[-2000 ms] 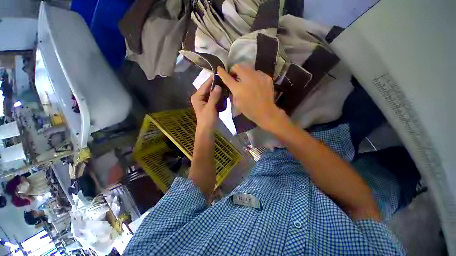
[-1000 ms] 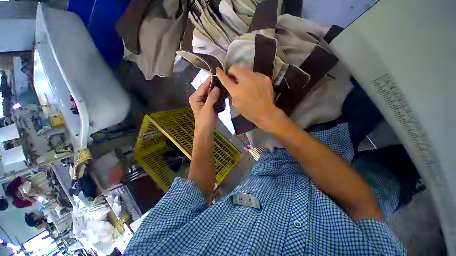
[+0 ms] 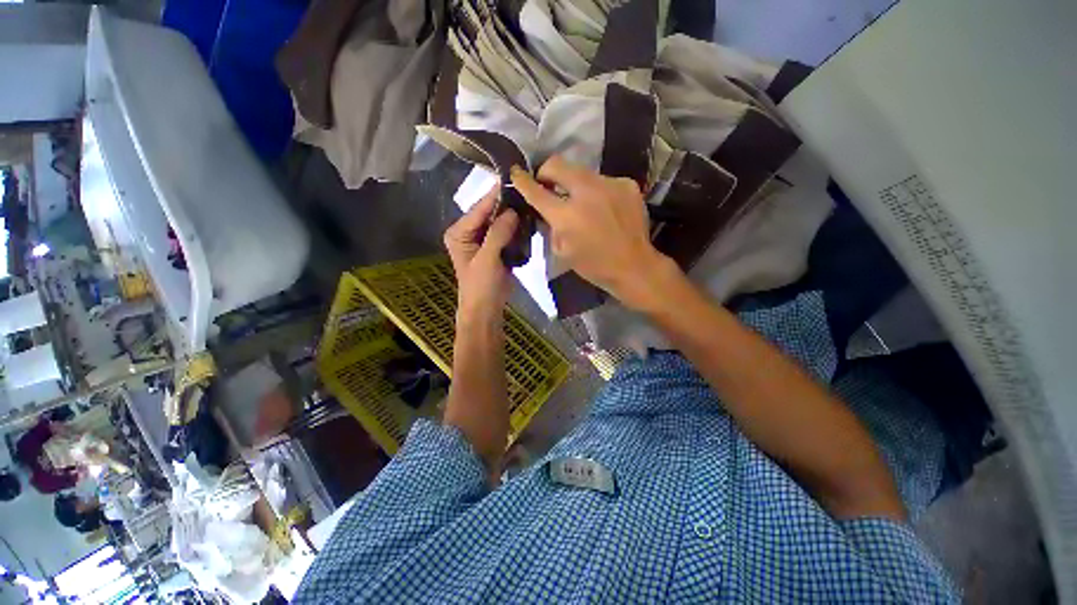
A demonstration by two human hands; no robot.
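My left hand (image 3: 482, 251) pinches the lower edge of a dark brown band (image 3: 501, 150) that is joined to a curved beige piece (image 3: 449, 141). My right hand (image 3: 594, 221) is close beside it, its fingertips gripping the same brown band near the seam. Whether a small tool is hidden in my right fingers I cannot tell. A layered pile of beige and brown garment parts (image 3: 572, 109) lies just behind and to the right of my hands. The thread at the seam is too fine to see clearly.
A yellow slatted crate (image 3: 443, 337) with dark items stands below my left forearm. White bins (image 3: 195, 177) and a blue bin (image 3: 250, 71) stand at the left. A second beige and brown bundle (image 3: 376, 101) hangs behind. A pale table (image 3: 968, 154) curves along the right. Two people show far left.
Both hands stay almost in place at the brown band, with only slight finger shifts. The pile has not visibly moved.
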